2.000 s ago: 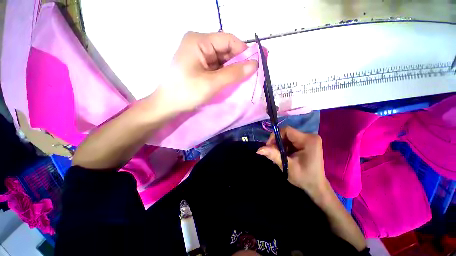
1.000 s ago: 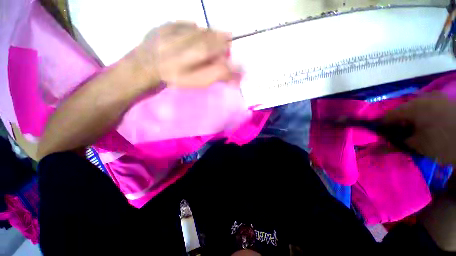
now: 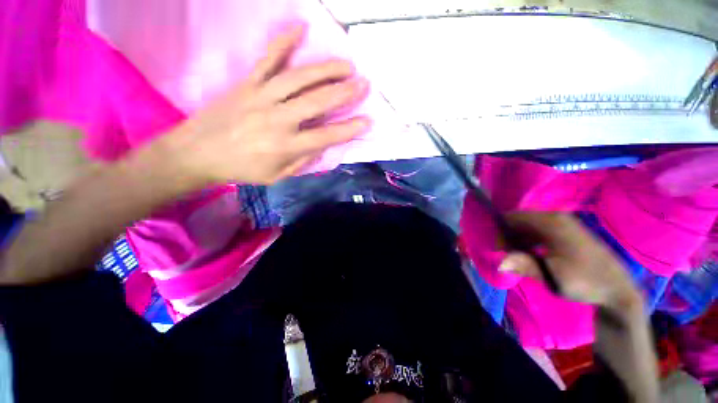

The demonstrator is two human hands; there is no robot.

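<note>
Pale-pink cloth [image 3: 189,55] lies on the machine table at the upper left, with magenta cloth [image 3: 98,86] beside it at the left. My left hand [image 3: 275,118] rests spread on the pale-pink cloth, fingers apart, not gripping it. My right hand [image 3: 563,252], slightly blurred, holds the long black shears [image 3: 472,181] by the handles in front of the table. The shears' tips point up and left, over the table's front edge, to the right of the cloth. Whether the blades are fully closed is not clear.
The white table [image 3: 488,71] has ruler markings along its front. Magenta pieces [image 3: 551,315] hang below at right over blue baskets; more magenta cloth [image 3: 197,252] lies at left. Small metal tools [image 3: 699,90] lie at the table's far right.
The pale-pink cloth has shifted up and left and lies spread out. My left hand has let go of its edge and opened. My right hand with the shears moved far right, then back left.
</note>
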